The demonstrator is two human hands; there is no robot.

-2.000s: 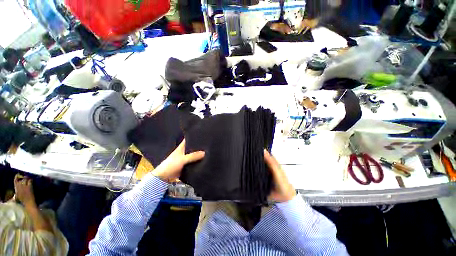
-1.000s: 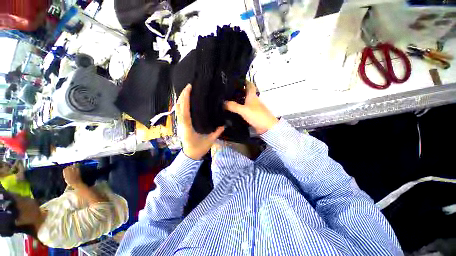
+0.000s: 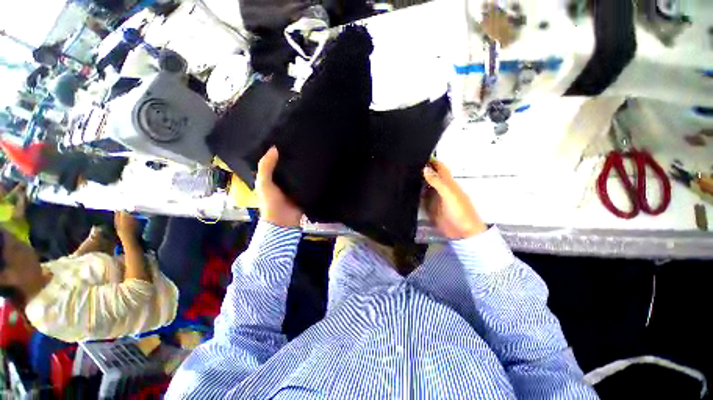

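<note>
A bundle of black cut pieces [image 3: 344, 148] is held spread in front of me over the table's front edge. My left hand [image 3: 275, 191] grips its left side, with the thumb on top and the fingers hidden under the cloth. My right hand [image 3: 449, 201] grips its right edge, with the fingertips partly behind the cloth. The bundle opens into a left and a right part. A pile of black squares [image 3: 244, 125] lies left of it on yellow-brown card [image 3: 241, 190].
Red-handled scissors [image 3: 633, 184] and snips [image 3: 692, 181] lie at the right. The sewing machine [image 3: 539, 66] stands at the upper right, a grey motor housing [image 3: 163, 117] at the left. A white tangled strip [image 3: 309, 35] lies at the back. Another person [image 3: 102, 289] sits at lower left.
The bundle has gone from a compact stack to a wider, opened shape. My right hand has moved right, off the bundle's top to its right edge. The view has turned and shifted.
</note>
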